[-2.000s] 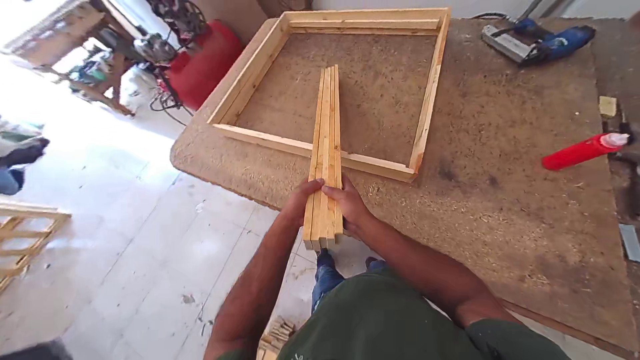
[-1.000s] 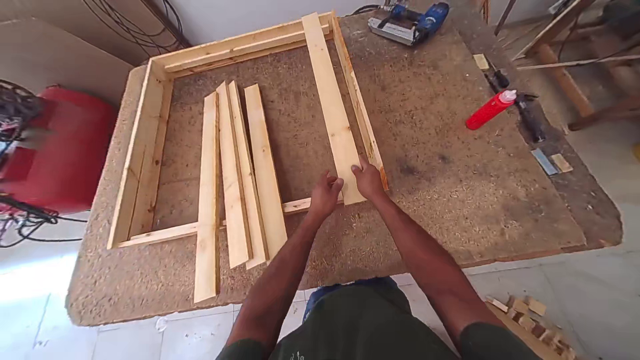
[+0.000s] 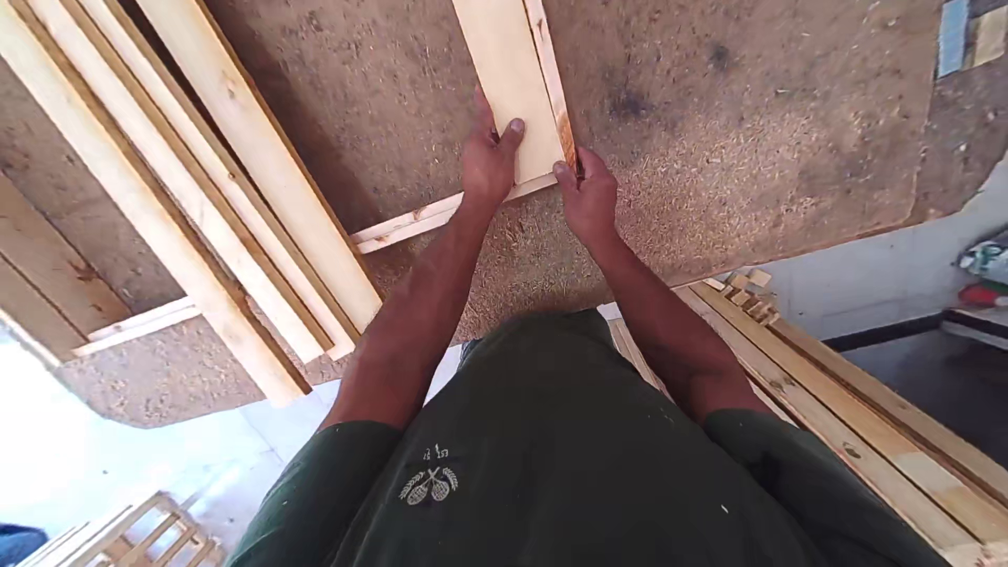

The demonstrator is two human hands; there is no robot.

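Observation:
A flat pale wooden slat [image 3: 508, 71] lies along the inner side of the frame's right rail, its near end at the corner. My left hand [image 3: 490, 161] grips the slat by its left edge, thumb on top. My right hand [image 3: 587, 189] is closed around the near right corner of the wooden frame [image 3: 417, 223], thumb at the slat's end. Several more slats [image 3: 236, 102] lie side by side across the frame's near rail at the left, their near ends jutting past it. The far part of the frame is out of view.
The frame rests on a worn particleboard workbench [image 3: 740, 142] scattered with shavings. Long boards [image 3: 850, 386] and small wood offcuts [image 3: 748, 295] are below the bench at the right. A slatted wooden piece [image 3: 150, 535] is on the floor at lower left.
Two seconds ago both hands held the slats in a bundle; one second ago they were spread across the frame. The held slat now sits at the frame's right corner. The view has tilted down.

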